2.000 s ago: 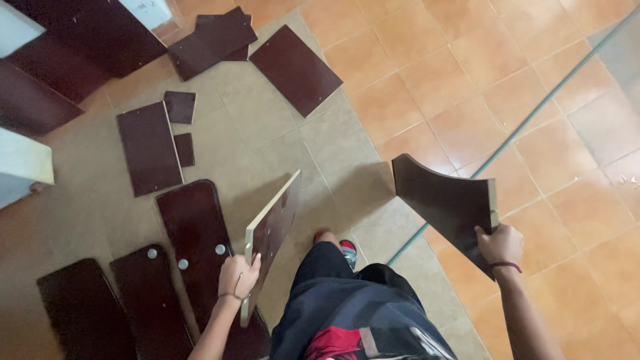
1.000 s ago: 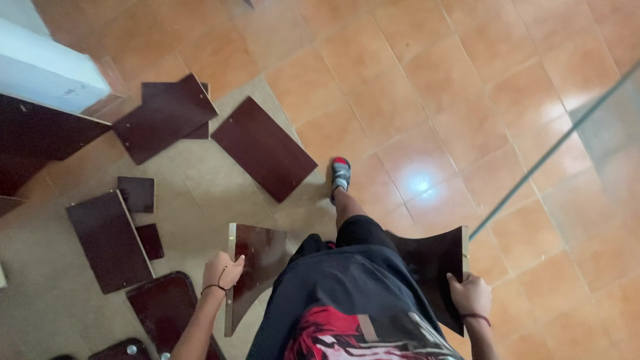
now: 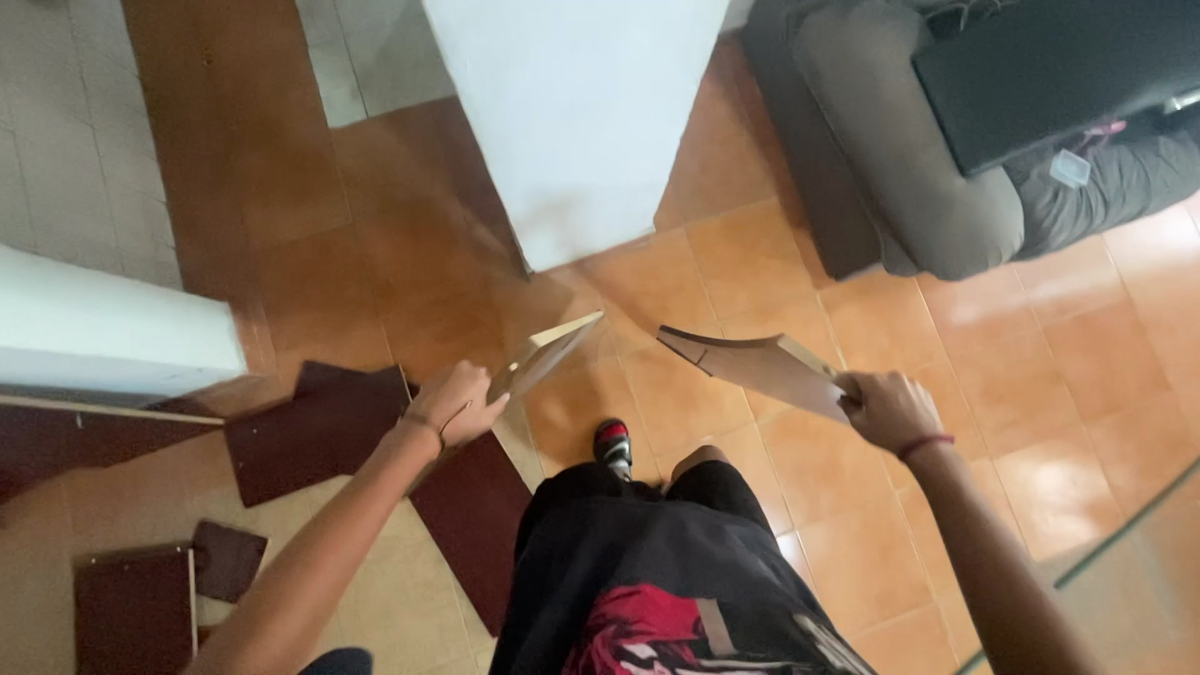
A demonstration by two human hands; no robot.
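My left hand (image 3: 459,403) grips one end of a flat wooden panel (image 3: 548,354) with a pale edge, held up off the floor and seen nearly edge-on. On the other side, my right hand (image 3: 886,410) is closed on the end of a second wooden panel (image 3: 750,366), whose far edge curves inward. The two panels are apart, their far ends angled towards each other in front of my body. Below my left forearm, dark reddish-brown panels (image 3: 319,431) lie overlapping on the floor, and another panel (image 3: 478,525) lies beside my leg.
A white wall end (image 3: 581,141) stands ahead, and another white wall end (image 3: 112,319) is at the left. A grey sofa (image 3: 872,141) with a dark flat object on it is at the upper right. A glass edge (image 3: 1125,530) crosses the lower right. More panels (image 3: 136,609) lie lower left.
The view has swung far, bringing the wall end and sofa into sight. Both hands have kept hold of their panels, which now reach forward in front of me. I have stepped away from several floor panels.
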